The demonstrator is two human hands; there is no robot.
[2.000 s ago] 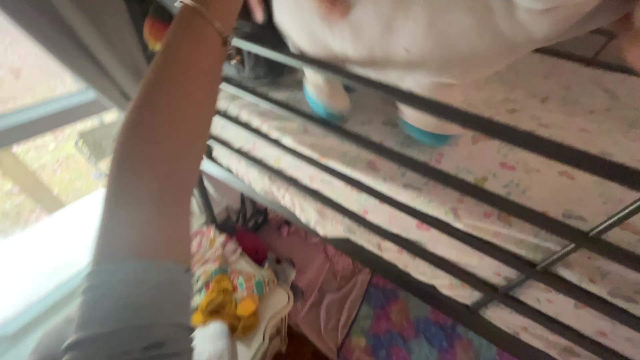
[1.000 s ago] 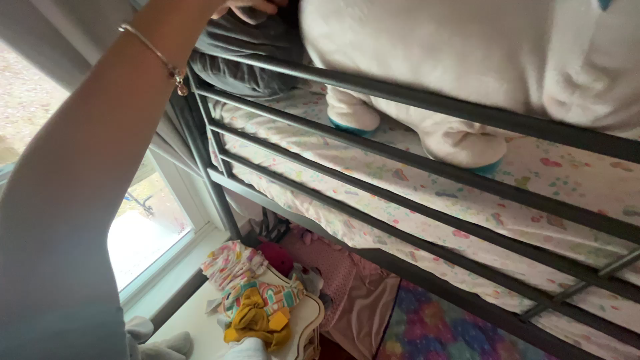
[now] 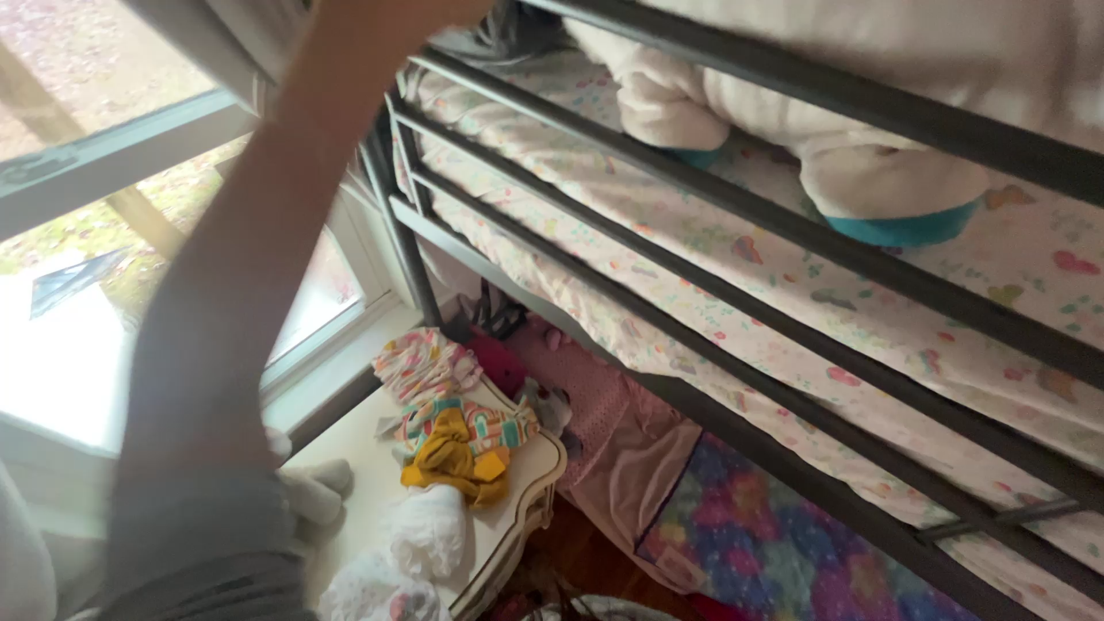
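Note:
My left arm reaches up across the left of the head view to the top rail of a dark metal bunk bed frame (image 3: 733, 194). The left hand lies at or beyond the top edge, so its fingers and anything in them are hidden. My right hand is out of view. A large cream plush toy (image 3: 897, 177) with teal foot soles stands on the upper mattress in its patterned sheet (image 3: 552, 233), behind the rails. A dark grey fabric item (image 3: 509, 34) lies at the bed's far end, close to my left wrist.
Below stands a cream dresser (image 3: 345, 535) with a mustard garment (image 3: 457, 457), patterned clothes (image 3: 431, 366) and white clothing (image 3: 427, 530) on it. A window (image 3: 319, 293) is on the left. Pink fabric (image 3: 578, 414) and a multicoloured blanket (image 3: 750, 517) lie under the upper bunk.
My left hand, partly visible at the top one second ago, has passed mostly out of the frame. The view has shifted, and less of the plush toy's body shows.

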